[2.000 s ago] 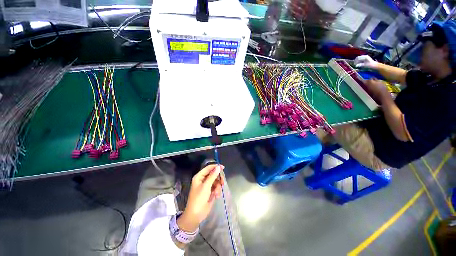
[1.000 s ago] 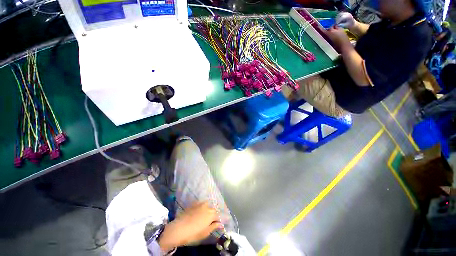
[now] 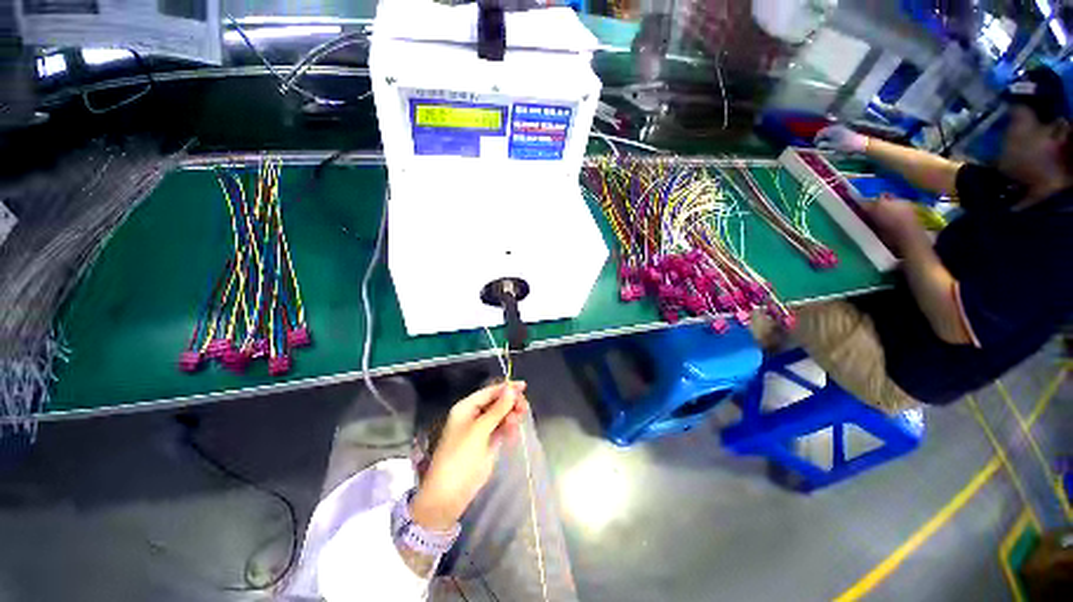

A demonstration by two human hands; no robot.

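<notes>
My left hand (image 3: 480, 437), bare with a watch at the wrist, pinches thin pale yellow and white lead wires (image 3: 534, 506) between thumb and fingertips. Their short upper ends fan out slightly just below the black nose (image 3: 513, 320) of the white machine (image 3: 494, 223); I cannot tell if they touch it. The long ends hang down over my lap. The machine has a lit yellow-green display (image 3: 459, 115). My right hand is not in view.
Harness leads with magenta ends lie left (image 3: 253, 271) and right (image 3: 694, 265) of the machine. A pale wire bundle (image 3: 59, 259) lies far left. A grey cord (image 3: 368, 300) crosses the bench edge. A person (image 3: 988, 253) sits at right beside a long tray (image 3: 841, 212); blue stools (image 3: 677, 382) stand below.
The view swung down and back. My left hand rose from my lap to below the black nose; it held blue-looking wire there earlier, now yellow and white. My gloved right hand left view.
</notes>
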